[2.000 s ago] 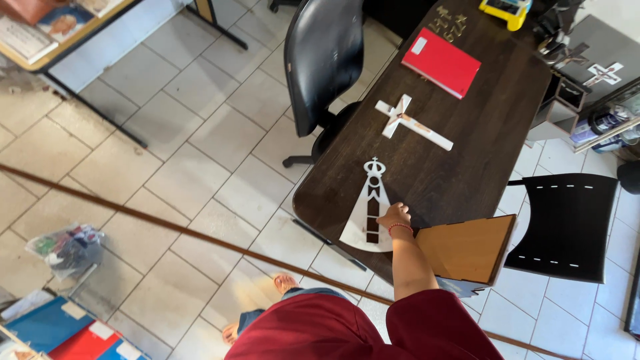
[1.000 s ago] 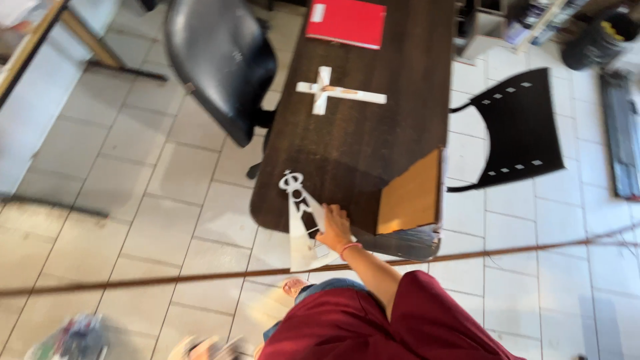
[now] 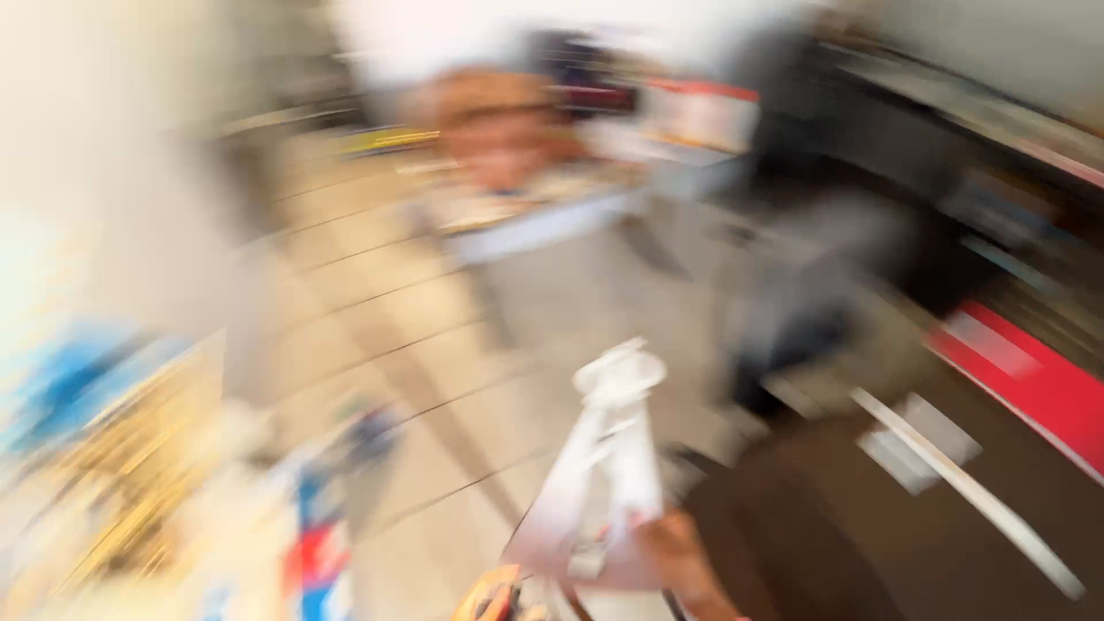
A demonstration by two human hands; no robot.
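Observation:
A white crown-topped cutout figure [image 3: 634,448], triangular in outline, is held up in front of me, strongly blurred. My right hand [image 3: 677,543] grips its lower right edge. Low in the view, my left hand [image 3: 490,595] is near the cutout's lower left corner; blur hides what its fingers do and whether it touches the piece. To the right, a white cross [image 3: 975,483] lies on the dark wooden table [image 3: 802,526], with a red folder [image 3: 1026,379] beyond it.
A black chair [image 3: 802,336] stands beside the table. Farther off is a light-coloured table [image 3: 543,228] with blurred items on it. Tiled floor [image 3: 405,371] spreads between. Blurred blue and yellowish items [image 3: 129,448] are at the left.
The white cutout, lying at the dark table's edge two seconds ago, is now held up off it. My left hand has come into view. The view has swung sharply left.

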